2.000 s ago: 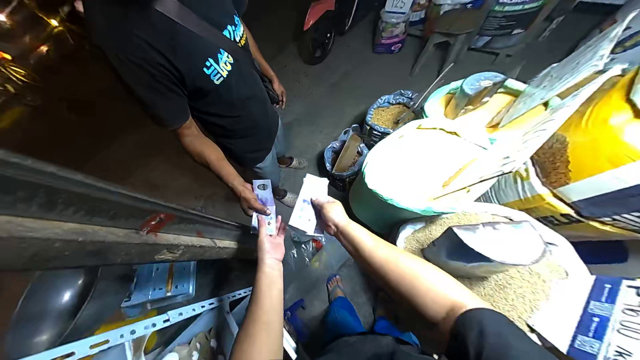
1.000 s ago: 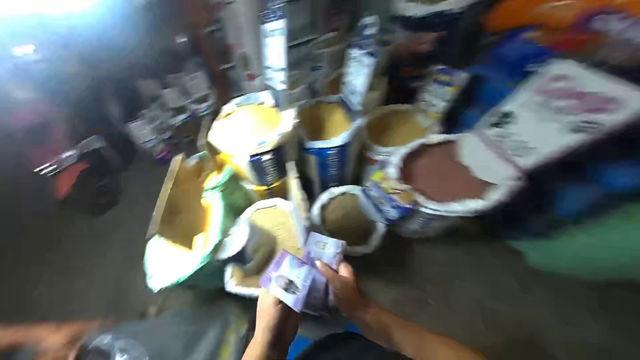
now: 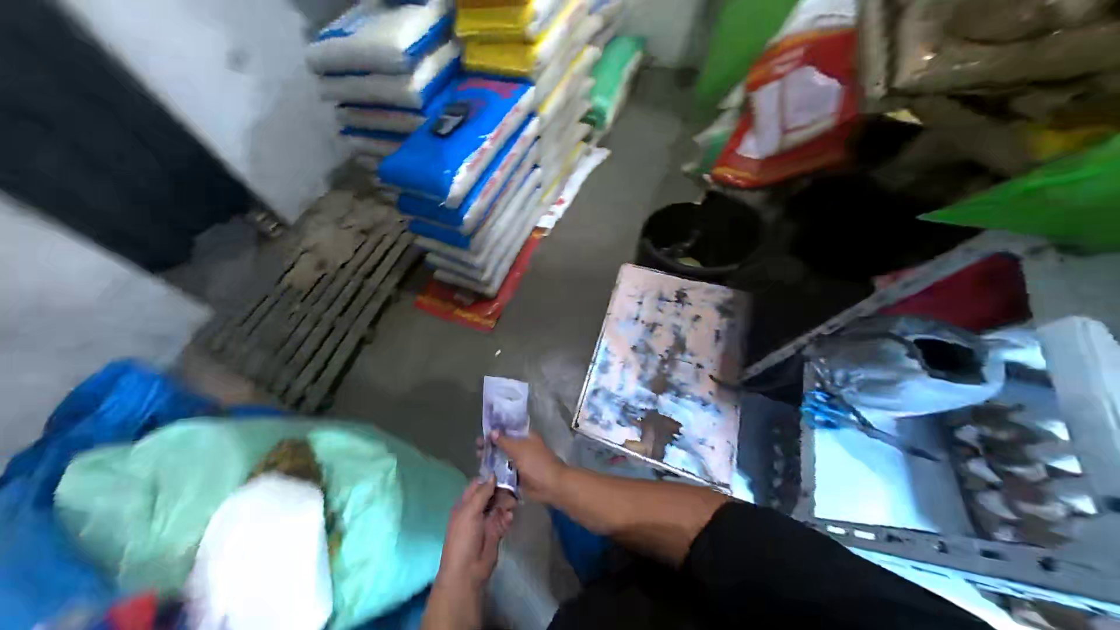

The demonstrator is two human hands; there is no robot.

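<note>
Purple banknotes (image 3: 506, 407) are held upright between my two hands, low in the middle of the head view. My left hand (image 3: 481, 525) grips their lower end, with its thumb and fingers pinched on the paper. My right hand (image 3: 527, 459) closes on them a little higher, from the right side. The notes overlap, so their number cannot be told. Just right of my hands is a low box or table with a worn, stained pinkish top (image 3: 669, 367).
Stacked sacks (image 3: 490, 140) stand ahead, near a wooden pallet (image 3: 324, 306). A large open green sack (image 3: 385, 499) is at lower left. A black bucket (image 3: 691, 236) lies beyond the worn top. On the right, a metal-edged shelf (image 3: 945, 542) holds plastic bags and scissors.
The view has swung far round. Two seconds ago a person's hand was at the purple notes by my left hand, and my right held a white paper or packet. Now both hands hold the notes.
</note>
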